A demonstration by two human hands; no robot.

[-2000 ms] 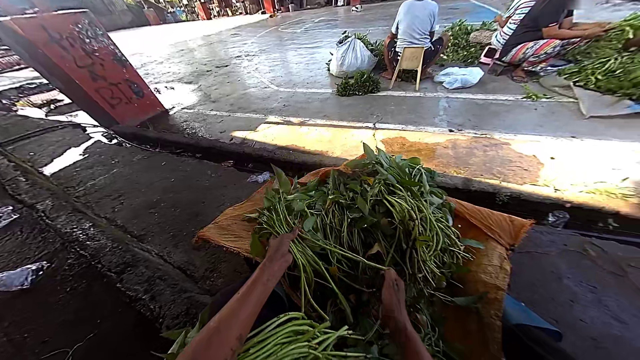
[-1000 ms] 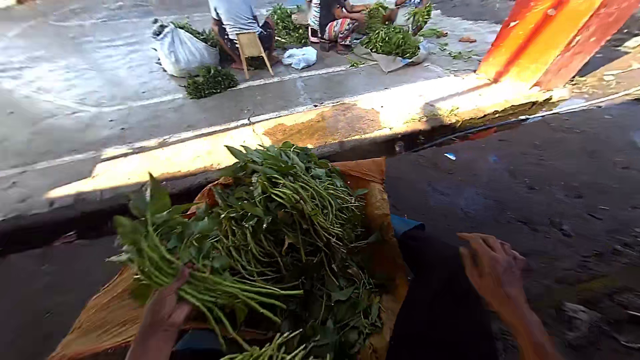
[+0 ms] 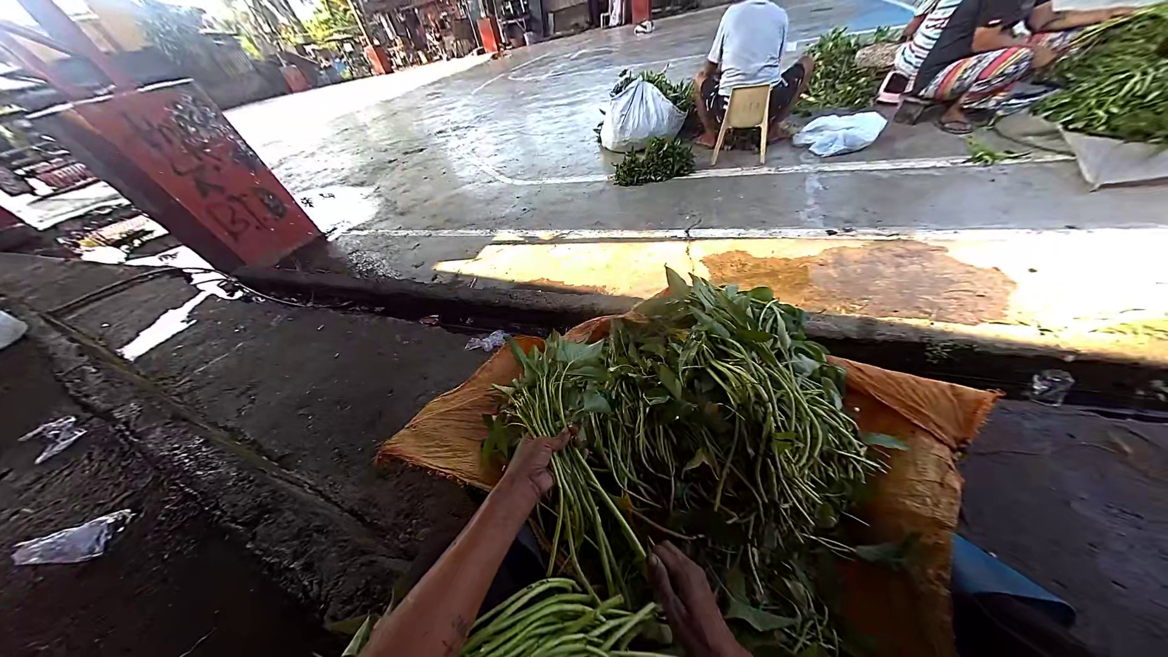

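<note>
A big heap of leafy green stems (image 3: pixel 730 392) lies on an orange woven sack (image 3: pixel 912 511). My left hand (image 3: pixel 538 461) is closed around a bunch of long stems (image 3: pixel 579 511) at the heap's left side, leaves pointing away from me. Lower down, my right hand (image 3: pixel 684 593) has its fingertips at the end of one stem of that bunch; whether they pinch it is hard to tell. Below both hands, at the bottom edge, lies another bundle of thick green stems (image 3: pixel 557 620).
Past the gutter and concrete curb (image 3: pixel 912 333), a person (image 3: pixel 753 46) sits on a small chair beside a white sack of greens (image 3: pixel 641 114). Another person (image 3: pixel 967 64) sits by more greens (image 3: pixel 1113 82). A red post (image 3: pixel 205 173) stands left; plastic scraps (image 3: pixel 73 538) litter the ground.
The view has swung back left. My right hand, apart from the greens a second ago, is now at the stems. My left hand still holds a bunch.
</note>
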